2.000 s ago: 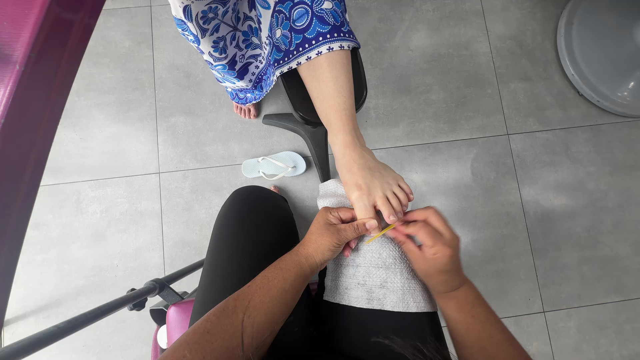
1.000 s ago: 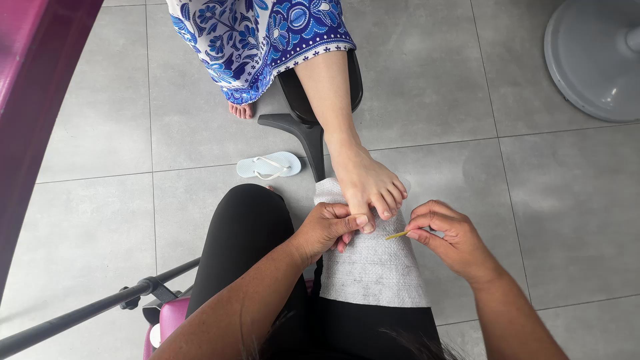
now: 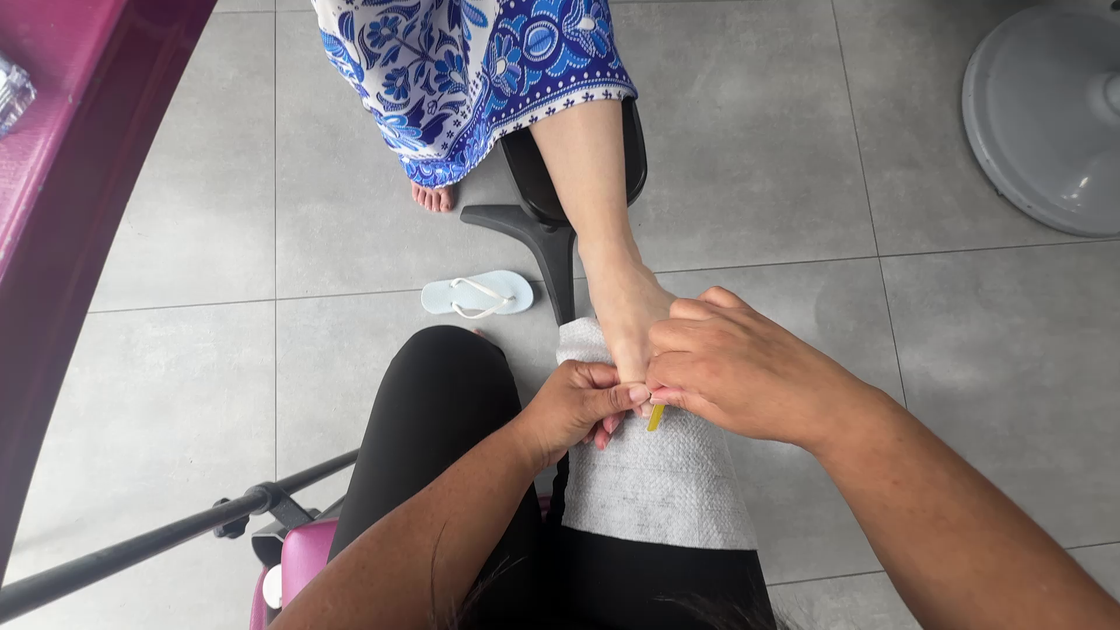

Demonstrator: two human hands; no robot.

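Another person's bare foot [image 3: 619, 302] rests on a white textured towel [image 3: 661, 494] laid over my right thigh. My left hand [image 3: 582, 407] grips the big toe between thumb and fingers. Close against it, my right hand [image 3: 739, 363] pinches a thin yellow stick [image 3: 655, 418], whose lower end sticks out below my fingertips. The fingers of my right hand cover the smaller toes. What the stick's other end touches is hidden. A blue and white patterned garment [image 3: 472, 70] covers the person's upper leg.
A black padded footrest [image 3: 637, 166] supports the leg. A light blue flip-flop [image 3: 477, 294] lies on the tiled floor near the person's other foot [image 3: 432, 196]. A round grey base [image 3: 1041, 122] stands at upper right. At left are a pink surface [image 3: 66, 96] and a black metal bar [image 3: 157, 546].
My right hand has moved left from beside the foot, over the smaller toes and against my left hand, still with the yellow stick. My left hand stays on the big toe.
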